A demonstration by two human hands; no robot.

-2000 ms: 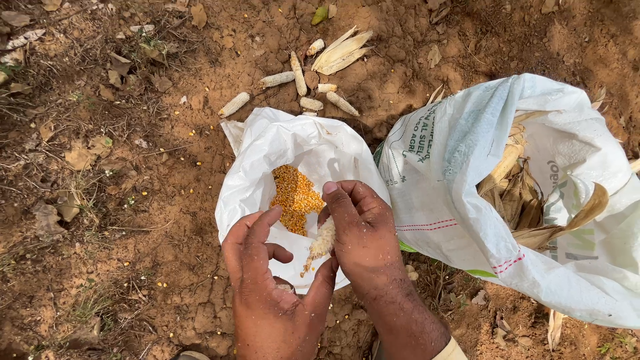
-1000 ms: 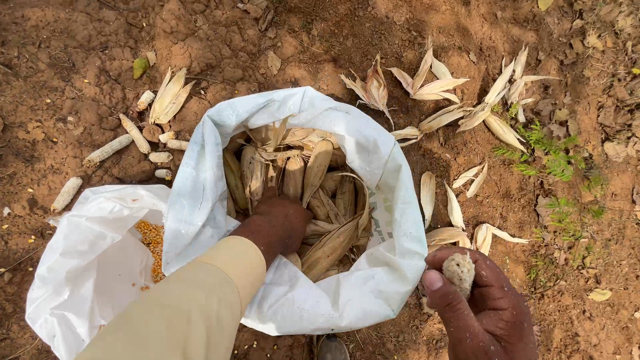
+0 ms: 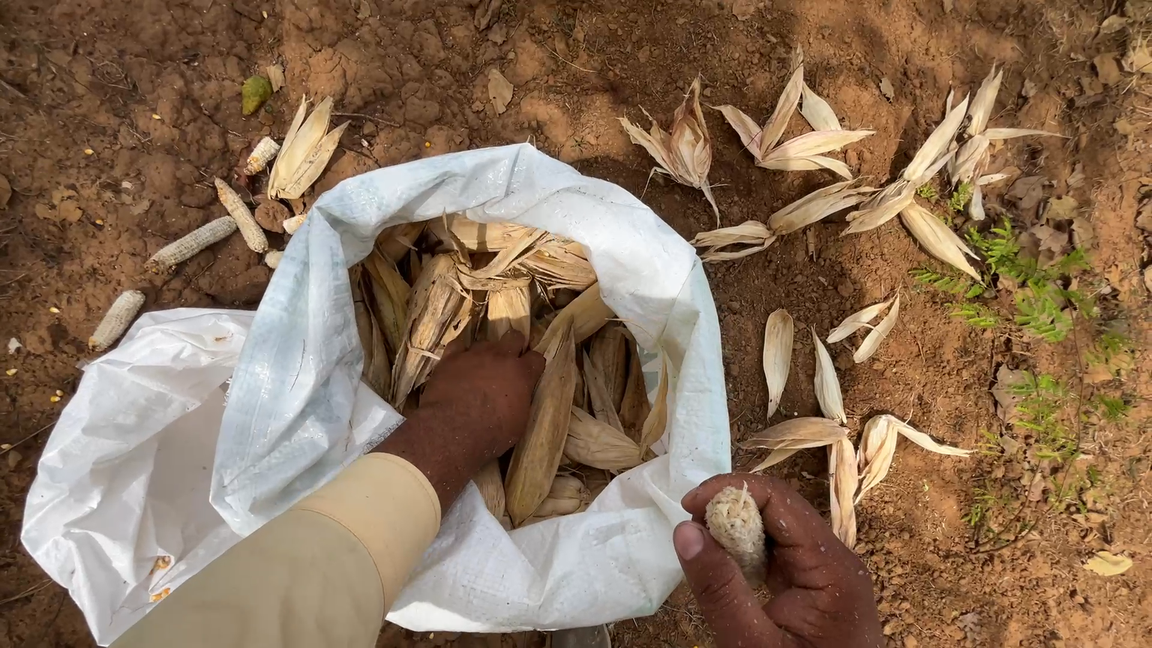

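My left hand [image 3: 475,396] reaches into a white woven sack [image 3: 661,238] filled with dry corn ears in their husks [image 3: 543,432]. Its fingertips go down among the husks, so whether they grip an ear cannot be told. At the lower right, outside the sack, my right hand [image 3: 792,567] holds a bare corncob [image 3: 738,531] between thumb and fingers, its pale end facing up. A smaller white bag [image 3: 117,432] lies against the sack's left side; a few yellow kernels [image 3: 160,594] show in it, and my left sleeve covers part of it.
Several stripped cobs [image 3: 191,245] and a piece of husk [image 3: 306,148] lie on the reddish soil at the upper left. Torn husks [image 3: 814,153] are scattered right of the sack, near small green plants [image 3: 1044,297]. Some loose kernels dot the ground at left.
Two seconds ago both hands were over the smaller bag around a cob; my left hand is now inside the sack, while my right holds a cob beyond its right edge. The view has shifted right.
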